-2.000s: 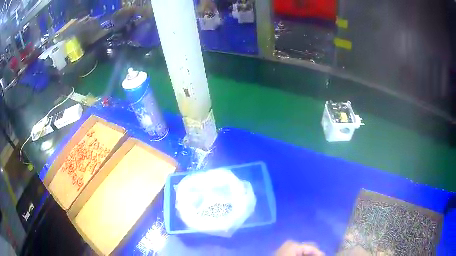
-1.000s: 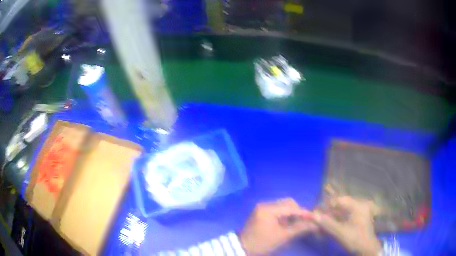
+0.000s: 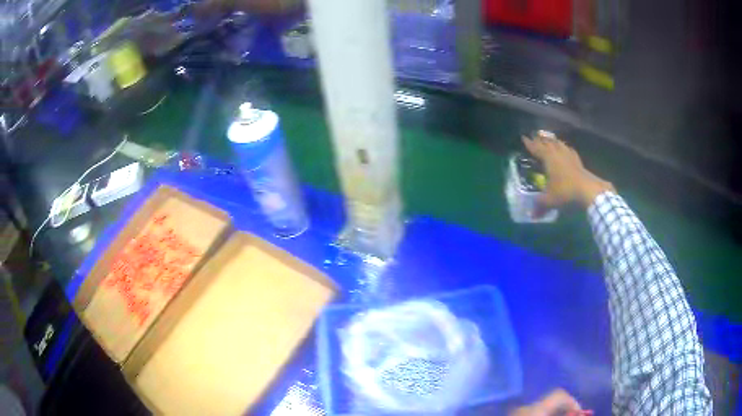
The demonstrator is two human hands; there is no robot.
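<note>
A white adapter housing (image 3: 521, 195) with a yellow part inside stands on the green belt. My right hand (image 3: 561, 175) reaches over its right side, fingers spread above and thumb lower down; whether it grips the housing is unclear. My left hand (image 3: 551, 405) is cut off by the bottom edge, with a small red piece at its fingertips. A blue plastic bin (image 3: 511, 341) holds an open clear bag (image 3: 358, 345) with small dark screws.
Two cardboard lids lie at the left, one with red pieces (image 3: 106, 317), the other bare (image 3: 236, 333). A spray can (image 3: 268, 175) stands beside the pale post (image 3: 358, 122). White power strips (image 3: 118, 185) lie at far left. A brownish tray edge shows at lower right.
My hands, together near the screw tray a second ago, have separated. My right hand has moved forward to the housing; my left is at the bottom edge. The view has shifted left.
</note>
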